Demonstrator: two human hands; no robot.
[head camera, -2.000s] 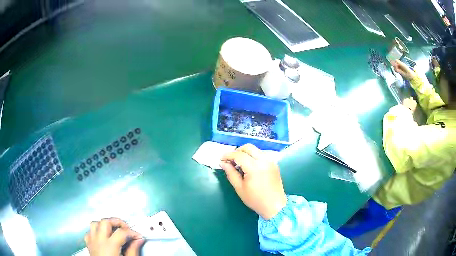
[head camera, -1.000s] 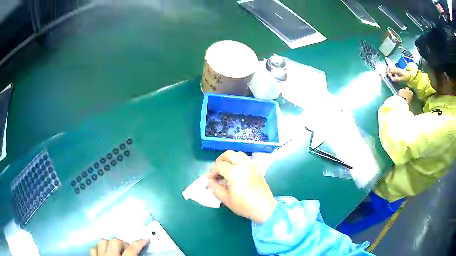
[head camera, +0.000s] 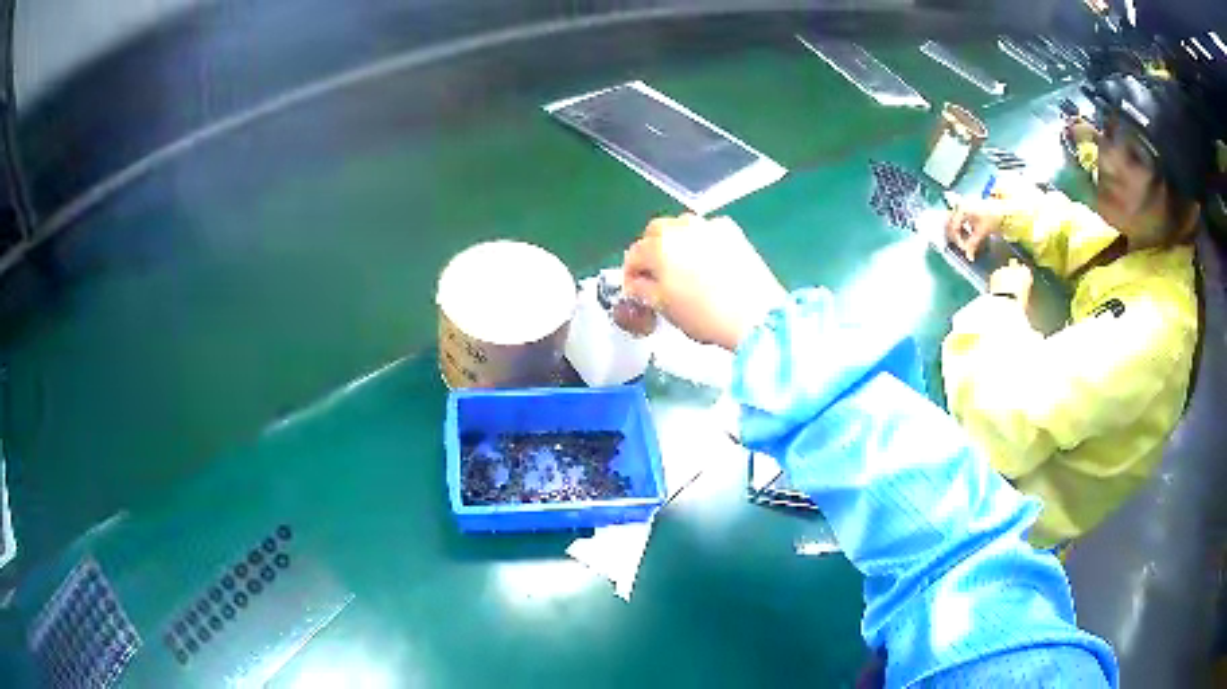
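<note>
My right hand (head camera: 702, 280), in a light-blue sleeve, is at the metallic top of the small whitish bottle (head camera: 606, 345). Its fingers are bent together and partly cover the top; whether they grip anything is unclear. A tan round tub (head camera: 464, 355) stands left of the bottle. The blue bin (head camera: 552, 517) in front holds a heap of tiny dark parts (head camera: 545, 468). A white paper piece (head camera: 619, 549) lies at the bin's front right corner. My left hand is out of view.
A part-used ring sheet (head camera: 256, 626) and full ring sheet (head camera: 88, 635) lie at lower left. A dark tablet cover (head camera: 665, 139) lies on the belt beyond. A person in yellow (head camera: 1090, 350) works at right. Dark-edged items (head camera: 781, 485) lie partly behind my sleeve.
My right hand has moved from the front of the bin up to the bottle top. The paper it pinched no longer shows. My left hand has left the view, and the view has shifted up and right.
</note>
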